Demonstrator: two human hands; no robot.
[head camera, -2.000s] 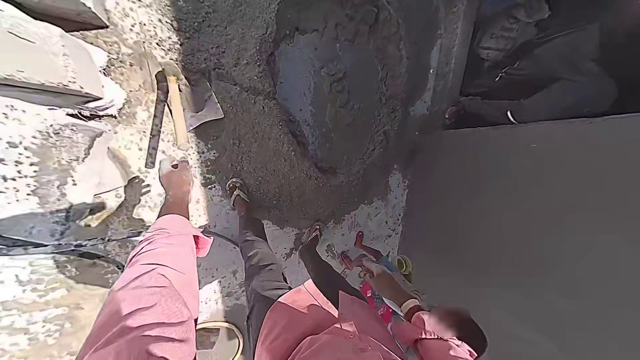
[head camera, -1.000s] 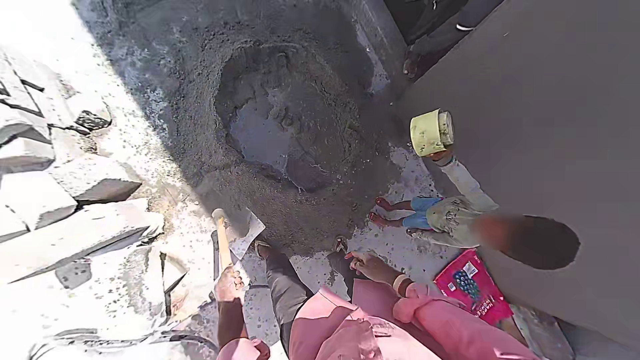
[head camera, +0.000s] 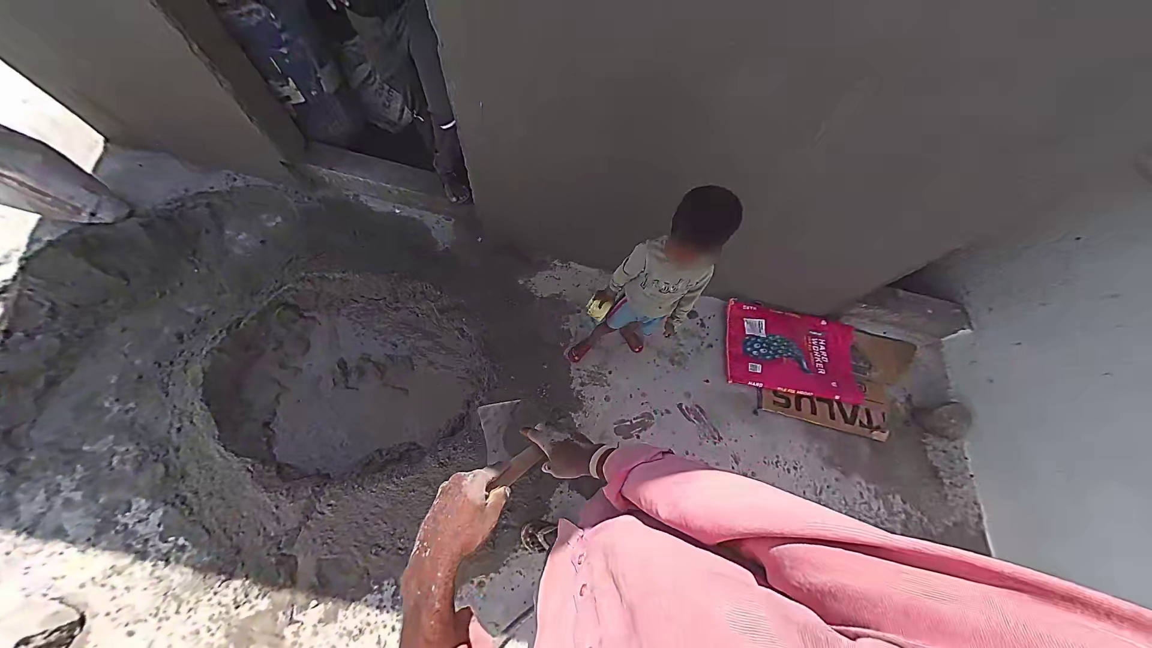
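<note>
My left hand (head camera: 463, 508), dusted with pale mortar, grips the wooden handle of a hoe (head camera: 518, 468). Just to its right, my right hand (head camera: 569, 456) is at the same handle, its fingers partly curled over it and one finger reaching forward. The hoe's flat metal blade (head camera: 499, 430) shows above my left hand, at the near right rim of a ring of grey mortar mix (head camera: 261, 504). Inside that ring lies a pool of wet grey slurry (head camera: 360, 405). Part of the handle is hidden behind my hands.
Another person (head camera: 661, 283) stands barefoot beyond my right hand, by the wall (head camera: 765, 117), holding a yellowish container (head camera: 598, 308). A pink printed sack (head camera: 792, 351) and cardboard (head camera: 823, 409) lie at right. Someone else (head camera: 396, 72) is in the doorway at the top left.
The view has swung far to the right. My right hand, apart from the hoe before, is now at its handle beside my left. The other person's container, raised earlier, is now held low.
</note>
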